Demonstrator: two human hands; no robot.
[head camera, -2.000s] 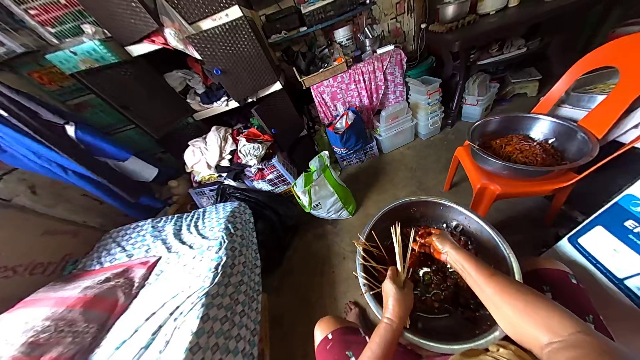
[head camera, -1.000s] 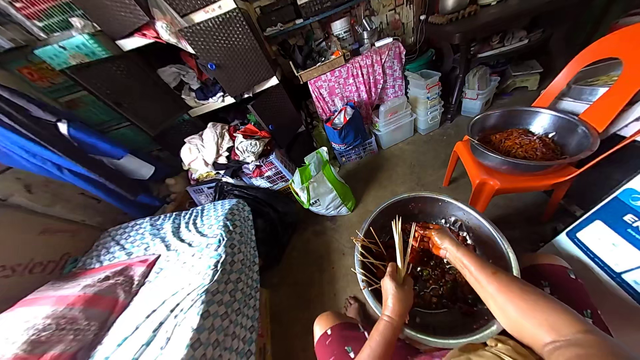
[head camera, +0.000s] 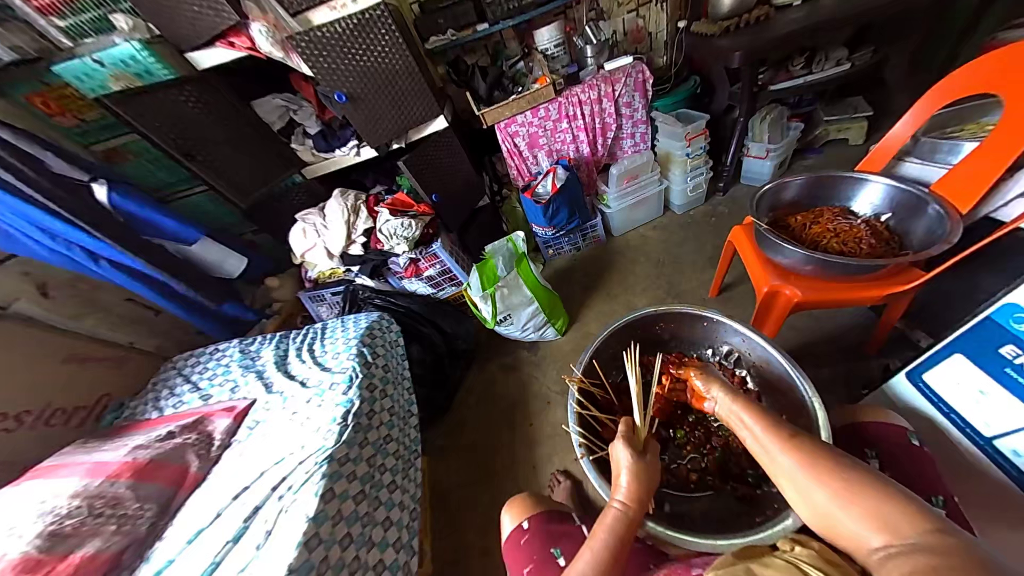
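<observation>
A large metal basin (head camera: 808, 400) sits low between my legs, holding dark red, wet marinated pieces (head camera: 712, 456), probably meat. Over its left side, my left hand (head camera: 634, 468) is closed around a bunch of thin wooden skewers (head camera: 634, 384) that point upward. My right hand (head camera: 700, 388), coated in red marinade, is at the upper middle of the basin beside the skewer tips, with red pieces at its fingers; its grip is partly hidden. Several more skewers (head camera: 588, 416) rest against the basin's left wall, their ends sticking out over the rim.
On an orange plastic chair (head camera: 776, 280) at the right stands a second metal basin (head camera: 856, 188) of reddish shredded food. A green and white bag (head camera: 516, 296) is on the floor beyond my basin. A bed with a checked cover (head camera: 360, 448) lies left; a blue and white surface (head camera: 968, 392) is at right.
</observation>
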